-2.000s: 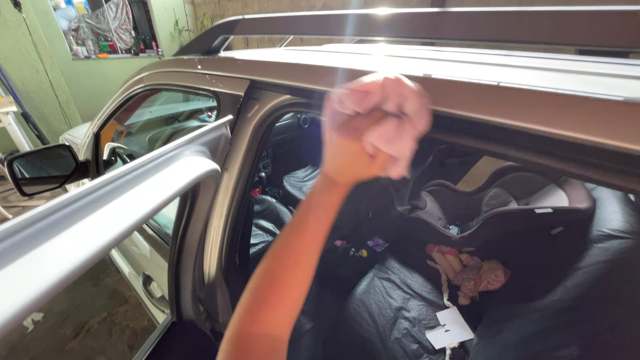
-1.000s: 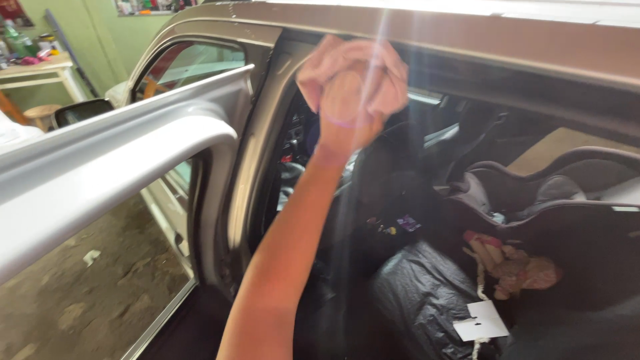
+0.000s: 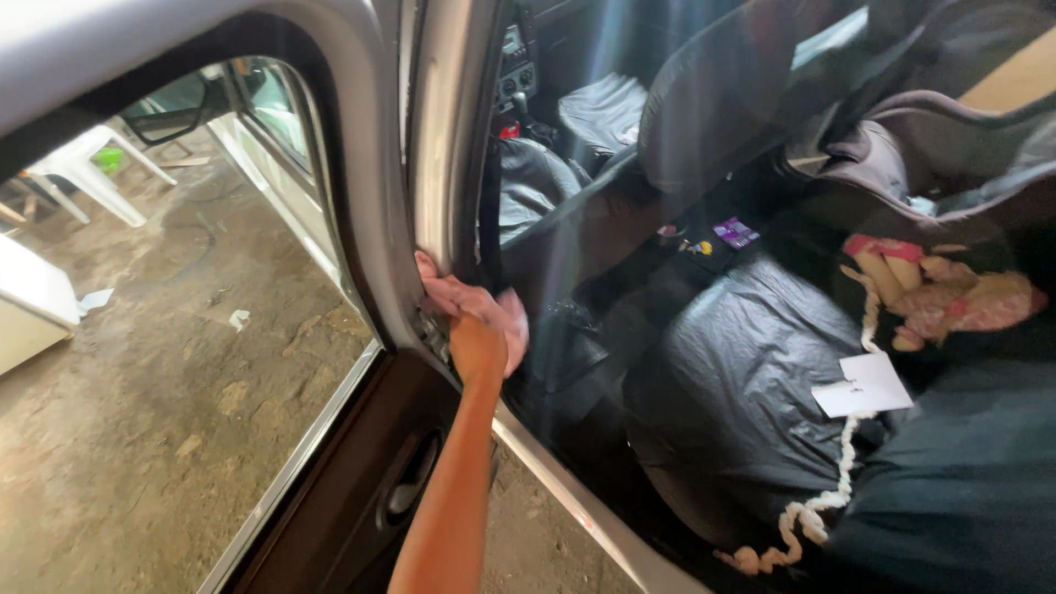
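Observation:
My left hand (image 3: 478, 346) is closed on a crumpled pink cloth (image 3: 487, 309). It presses the cloth against the lower part of the car's metal door pillar (image 3: 437, 223), beside the hinge side of the open rear door (image 3: 363, 165). Part of the cloth is blurred, and my fingers are partly hidden by it and by the back of the hand. My right hand is out of view.
The door's window frame and inner handle (image 3: 404, 495) stand left of my arm. Inside are a dark-covered rear seat (image 3: 734, 355), a child car seat (image 3: 932, 181), a doll (image 3: 949, 289), a white card (image 3: 862, 386) and a braided cord (image 3: 846, 462). A white plastic table (image 3: 99, 177) stands outside.
My left hand, with the pink cloth in it, has moved from the top of the door opening down to the lower pillar. The view has tilted down.

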